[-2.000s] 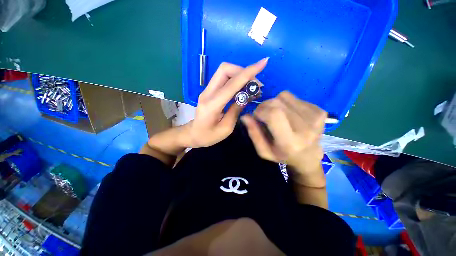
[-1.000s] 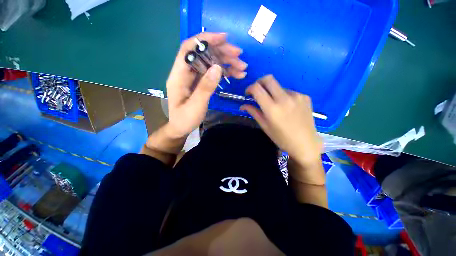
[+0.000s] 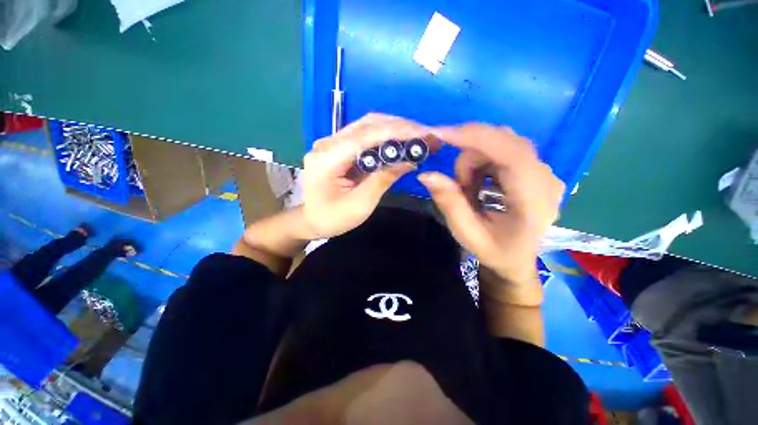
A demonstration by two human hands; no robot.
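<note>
My left hand point(image 3: 345, 178) holds three damper cylinders point(image 3: 391, 151) side by side, their round dark ends with pale centres facing me. My right hand point(image 3: 503, 191) is just right of them, fingers curled, with a short silver piece point(image 3: 491, 196) in its palm. The rest of that piece is hidden by the fingers. Both hands are over the near edge of the blue tray point(image 3: 515, 75). Another cylinder with a thin rod point(image 3: 337, 104) lies at the tray's left side, its lower end close to my left hand. A white paper label point(image 3: 436, 42) lies in the tray.
A silver cylinder point(image 3: 664, 63) lies on the green bench point(image 3: 208, 75) right of the tray. Clear film point(image 3: 657, 241) lies along the bench's near edge. A blue crate of silver parts point(image 3: 90, 163) and cartons stand at left. Another person's arms point(image 3: 62, 257) show at lower left, grey clothing point(image 3: 706, 299) at right.
My left hand moved down and right, now showing three cylinder ends instead of two. My right hand moved slightly right and holds a silver piece. Another person's arms and a blue container appeared at lower left.
</note>
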